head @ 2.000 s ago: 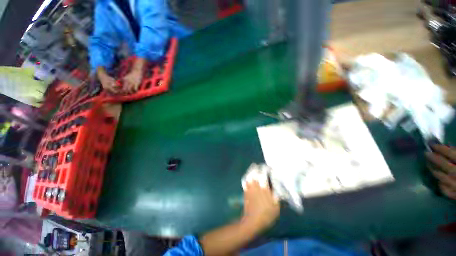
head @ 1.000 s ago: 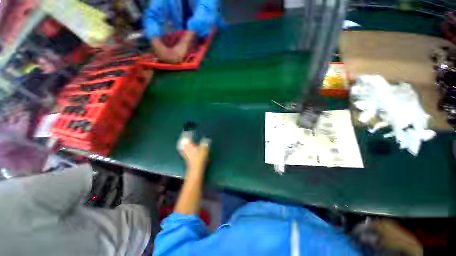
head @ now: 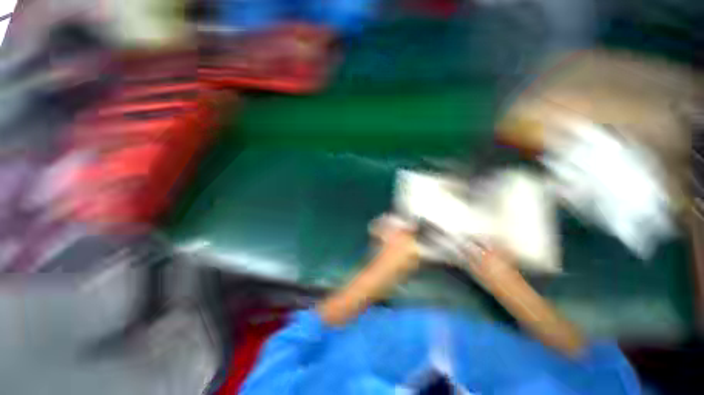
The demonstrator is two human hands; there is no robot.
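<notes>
The view is strongly blurred. My left hand is at the left front corner of the white paper sheet, with a whitish patch at its fingertips. My right hand is over the front edge of the sheet, its fingers pointing towards my left hand. The two hands are close together. Something dark and whitish shows between them, too blurred to name. Whether either hand grips anything cannot be told.
Stacked red trays stand at the left on the green mat. Another red tray is behind them, by a person's blue sleeves. White wipes lie at the right near tan cardboard. An orange box is behind the paper. A grey-clothed person is at lower left.
My left hand has moved right, from the small dark piece on the mat to the paper. That piece no longer shows there. My right hand has come into view over the paper.
</notes>
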